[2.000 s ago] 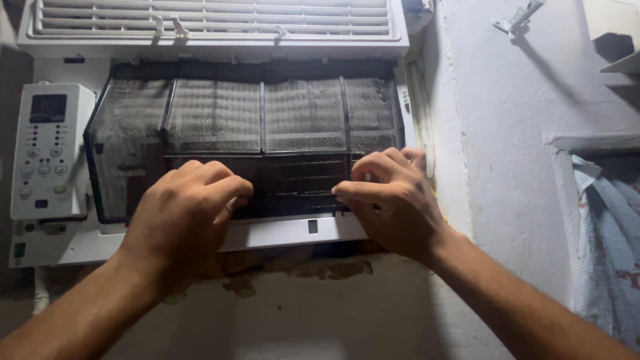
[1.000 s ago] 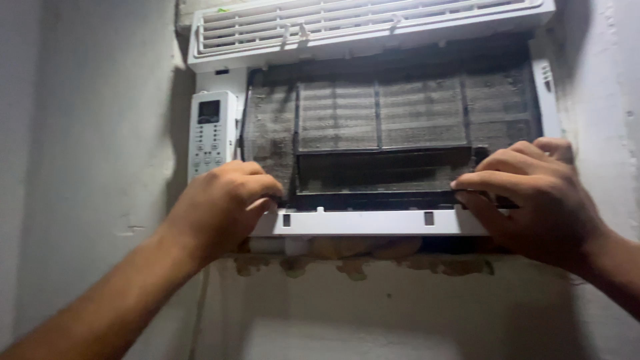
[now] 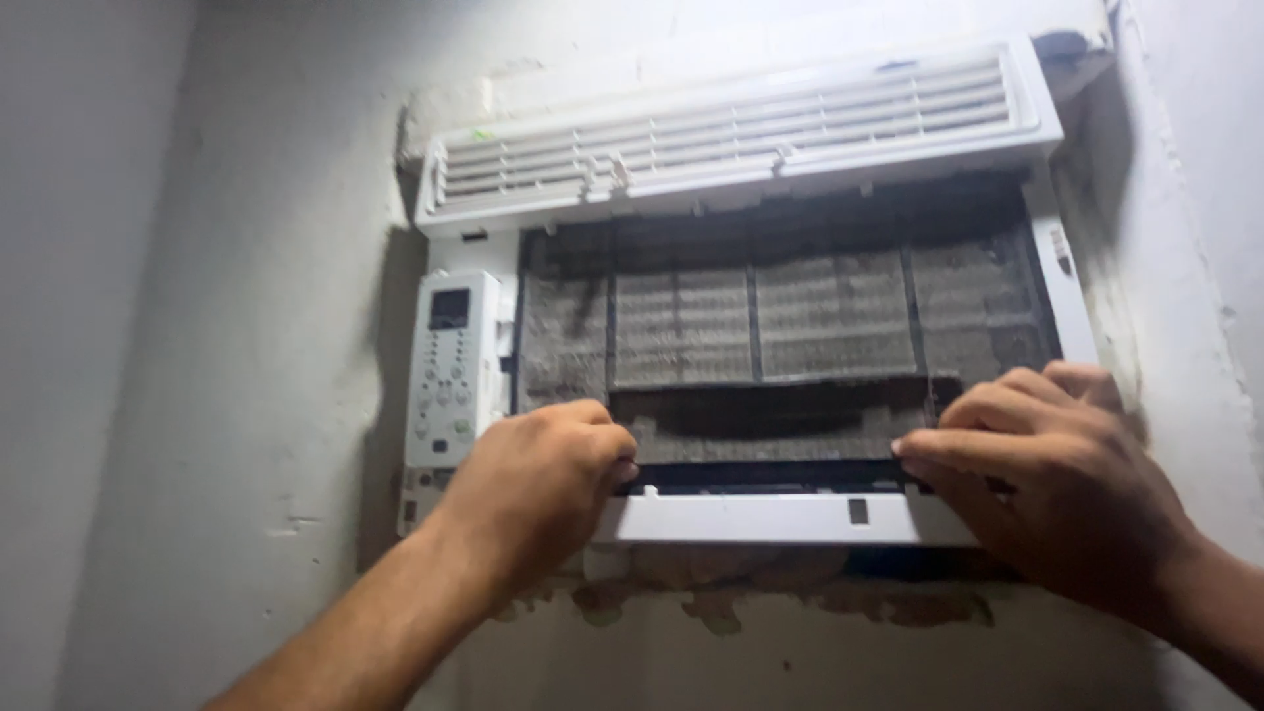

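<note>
A window air conditioner, its front cover off, is set in the wall. A dusty mesh air filter (image 3: 829, 316) in a dark frame covers its front opening. My left hand (image 3: 538, 484) pinches the filter's lower edge at the left, its fingertips curled. My right hand (image 3: 1047, 464) grips the same edge near the lower right corner between thumb and forefinger. Below the filter runs the white lower rim (image 3: 750, 518) of the unit. The control panel (image 3: 452, 370) is left of the filter, just above my left hand.
The white louvred air outlet (image 3: 731, 128) spans the top of the unit, with small clips along its lower edge. Bare wall (image 3: 247, 326) lies to the left, and another wall face (image 3: 1205, 247) stands close on the right. Chipped plaster (image 3: 711, 607) shows under the unit.
The view has shifted a lot. Both hands remain at the filter's lower edge; my right hand now sits nearer its right corner than two seconds ago.
</note>
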